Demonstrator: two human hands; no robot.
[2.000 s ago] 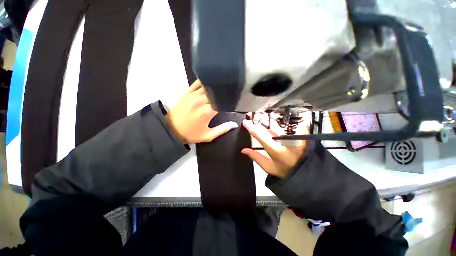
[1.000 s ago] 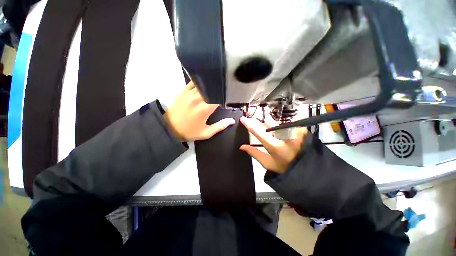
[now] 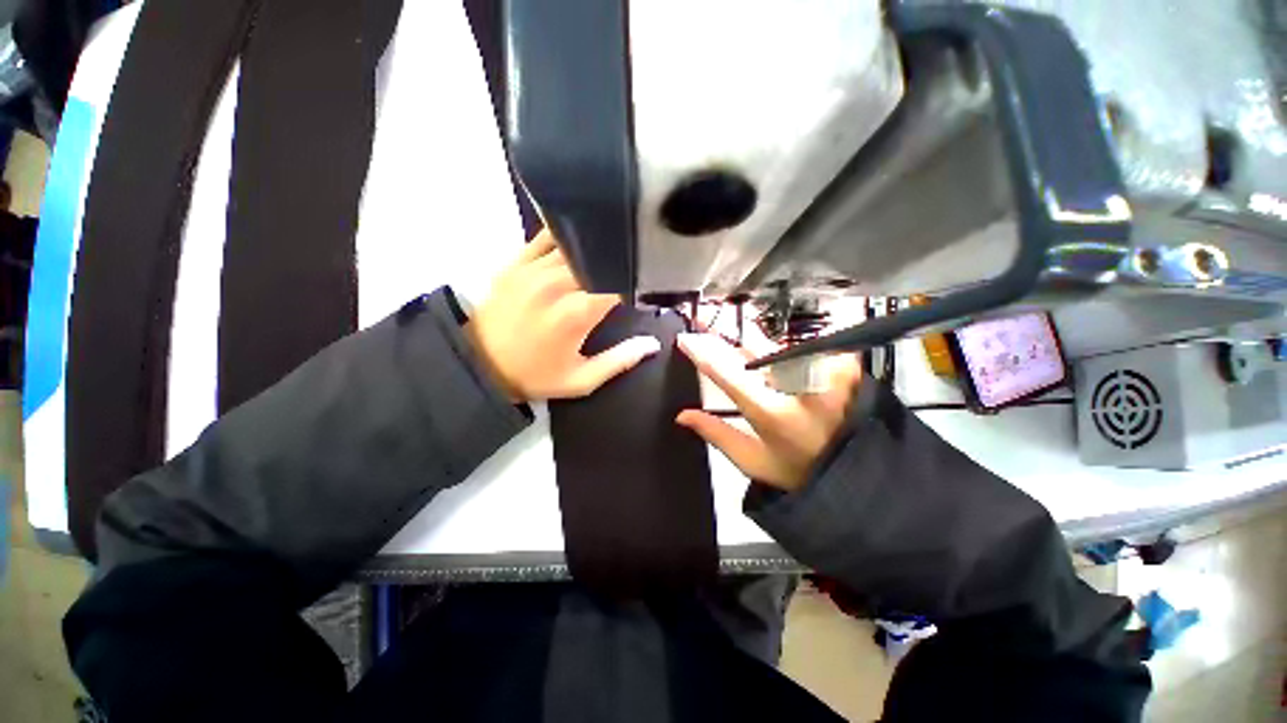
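A long dark fabric strip (image 3: 635, 480) lies under the sewing machine head (image 3: 762, 99) and hangs over the table's front edge toward my lap. My left hand (image 3: 551, 332) lies flat on the strip's left side, thumb and fingers apart, fingertips partly hidden by the machine head. My right hand (image 3: 762, 410) rests at the strip's right edge, fingers spread, its fingertips near the needle area (image 3: 692, 314). Neither hand grips the strip; both press on it. The presser foot and needle are too small and shaded to tell clearly.
More dark strips (image 3: 297, 212) lie lengthwise on the white table (image 3: 431, 170) at left. A lit smartphone (image 3: 1011, 359) lies right of the needle, beside an orange-yellow item (image 3: 937, 350). A grey block with a round vent (image 3: 1126, 410) stands at far right. A dark guard bar crosses above my right hand.
The machine head and guard bar appear shifted left in view as the camera moved. Both hands stay in nearly the same place on the strip.
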